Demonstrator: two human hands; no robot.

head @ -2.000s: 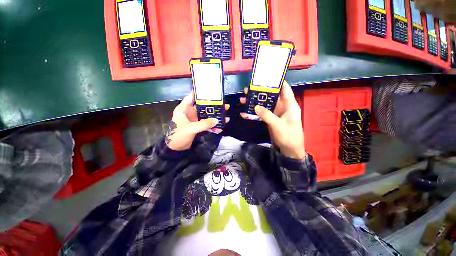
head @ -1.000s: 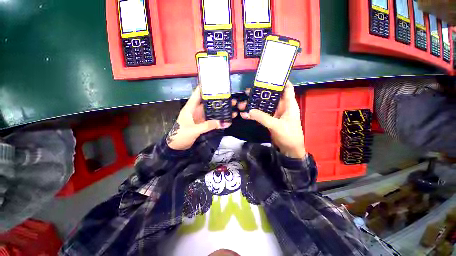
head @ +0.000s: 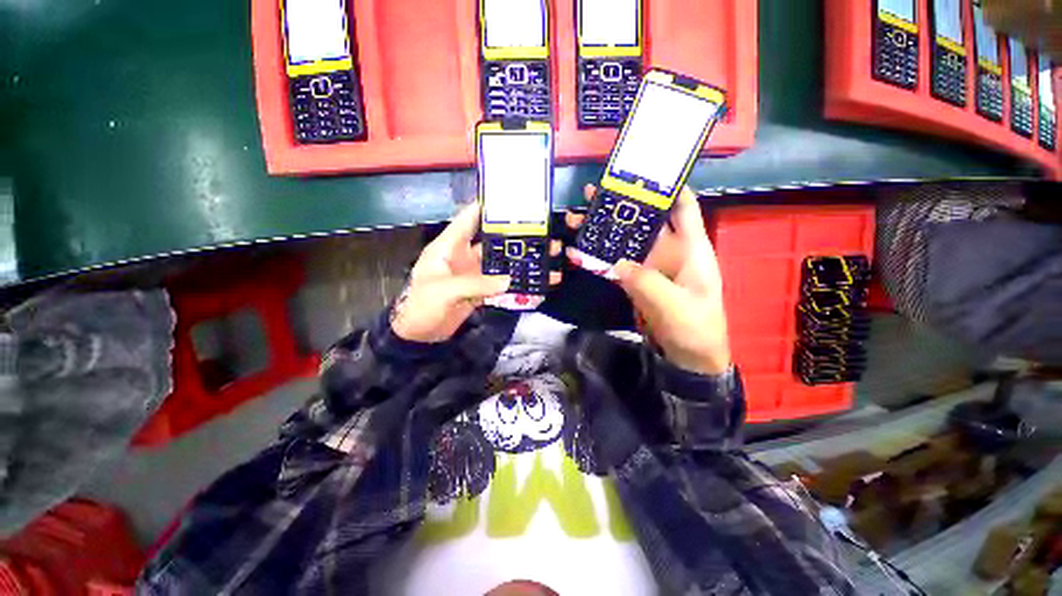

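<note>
My left hand (head: 445, 279) holds a black keypad phone with yellow trim (head: 515, 210), nearly upright in view, its thumb on the lower keypad. My right hand (head: 681, 291) holds a second keypad phone (head: 650, 169), tilted to the right, its thumb near the keypad's bottom edge. Both screens are lit white. The top of the left phone overlaps the front edge of the red-orange phone tray (head: 419, 151). Three phones with lit screens lie in that tray, one at the left (head: 320, 72) and two side by side (head: 515, 58) nearer the middle. Their upper ends are cut off by the picture's edge.
A neighbouring tray (head: 856, 105) with several phones lies on the green bench (head: 140, 151) at the right. Below the bench edge, a red-orange lower tray (head: 757, 262) holds stacked black-and-yellow parts (head: 832, 320). Parts of persons' clothing show at left (head: 87, 384) and right (head: 990, 268).
Both held phones have shifted to the right in view. The right phone is tilted further clockwise. My left thumb has moved over the keypad. The tray appears slightly higher and further right.
</note>
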